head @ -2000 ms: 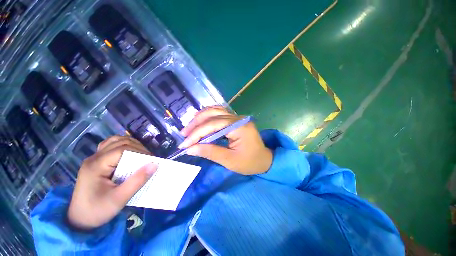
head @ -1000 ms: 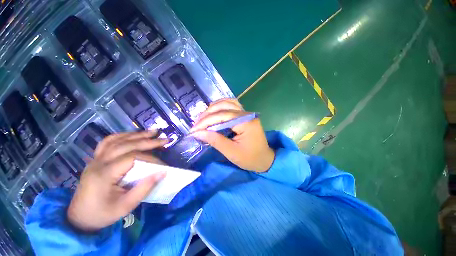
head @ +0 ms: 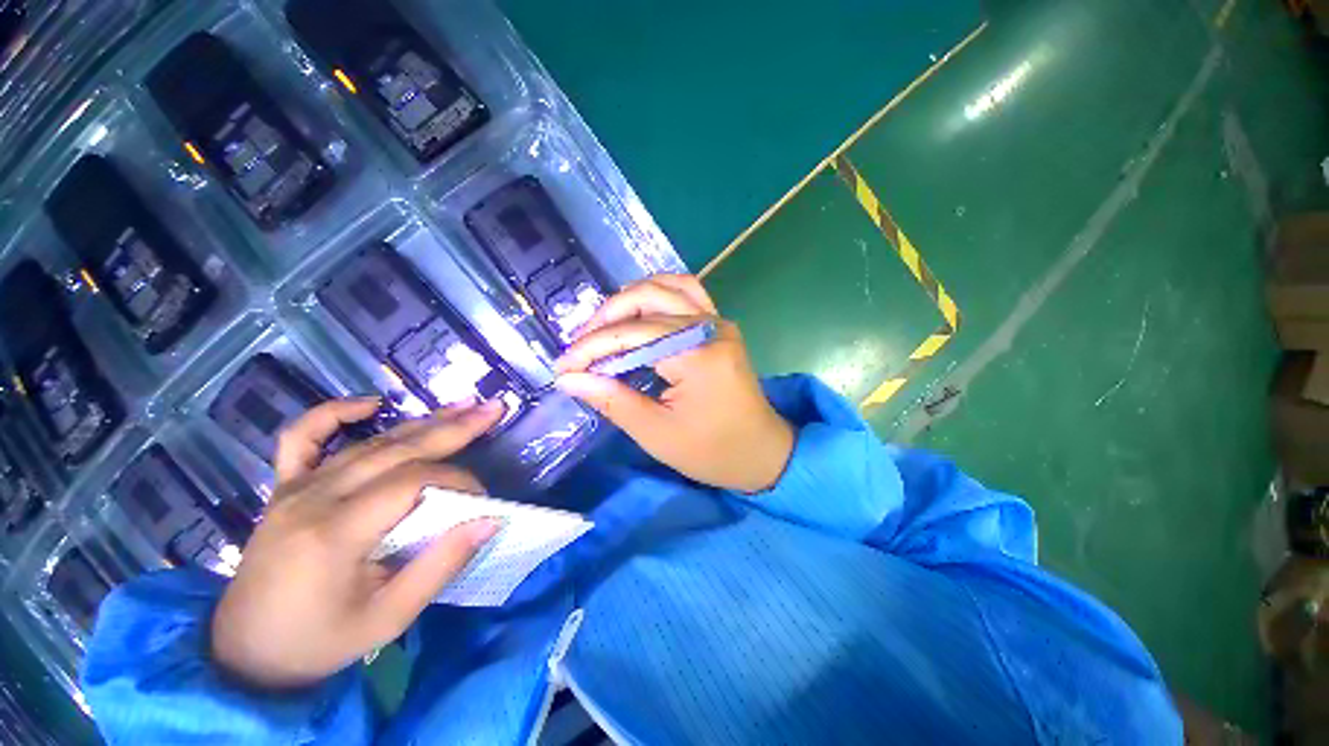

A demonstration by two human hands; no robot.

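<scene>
My left hand (head: 343, 561) holds a white label sheet (head: 503, 551) between thumb and palm, and its extended fingertips touch the lower end of a black handheld device (head: 386, 309). My right hand (head: 685, 386) holds the tweezers (head: 656, 350), whose tips point left near that device's lower right end. Any sticker at the tips is too small to see. A second device (head: 528, 248) lies in the pocket to the right, partly behind my right fingers. The devices lie in a clear blister tray (head: 620, 197).
More black devices (head: 241, 131) with orange side marks fill the tray's other pockets. Layered clear plastic (head: 59, 73) shows at the upper left. The green bench (head: 729, 102) ends at a light edge strip. Yellow-black floor tape (head: 907, 248) and cardboard boxes (head: 1300, 299) are at the right.
My left fingers have moved off the sheet and reach out to the device, while the thumb keeps the sheet, now tilted. The tweezers have moved away from the sheet to the device's end.
</scene>
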